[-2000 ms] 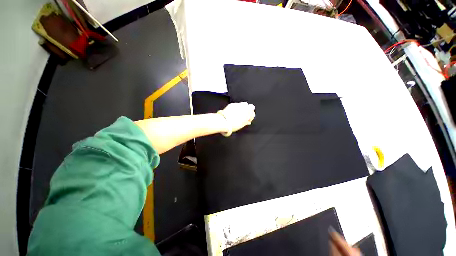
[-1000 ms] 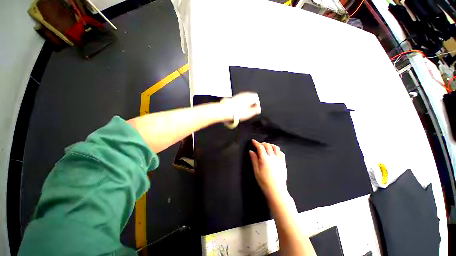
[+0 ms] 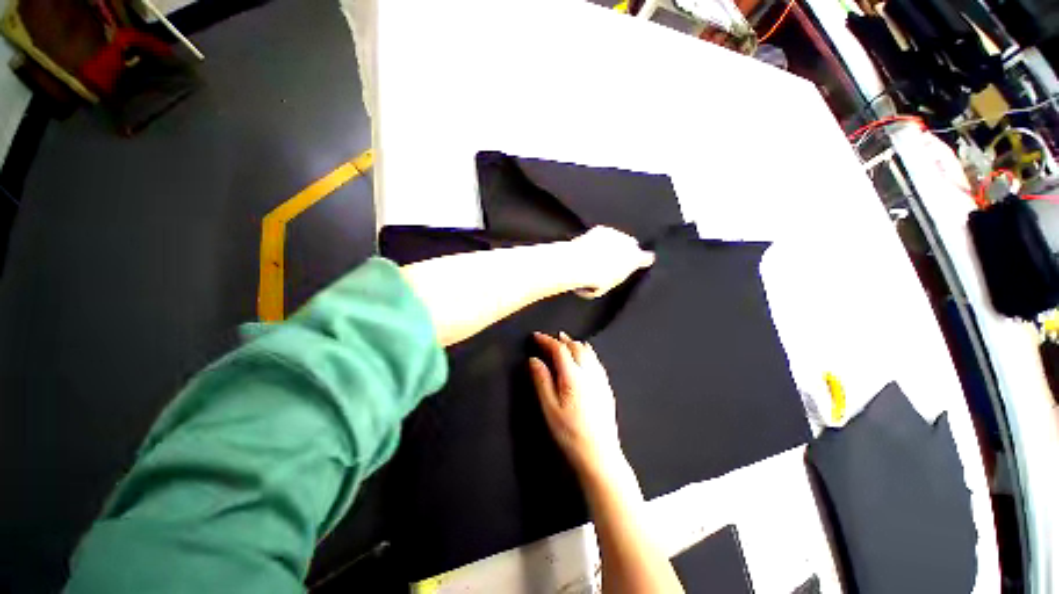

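A large black stepped panel [image 3: 708, 360] lies on the white-topped table [image 3: 557, 81] in front of me. My left hand [image 3: 610, 261], with a green sleeve, is closed on a raised fold of the black material near the panel's far part. Its fingertips are partly hidden by the hand and the fold. A crease runs from the fold to the far left corner. My right hand [image 3: 577, 395] rests palm down on the near middle of the panel, fingers slightly apart, holding nothing.
A black panel pile [image 3: 900, 499] lies at the right, with a tape roll [image 3: 834, 397] by its far end. Smaller black pieces [image 3: 714, 565] lie at the near edge. Grey floor with a yellow line [image 3: 273, 255] is at the left.
My right hand has come from the near edge onto the panel. My left hand has moved right across it and has taken hold of the material, which is now raised and creased.
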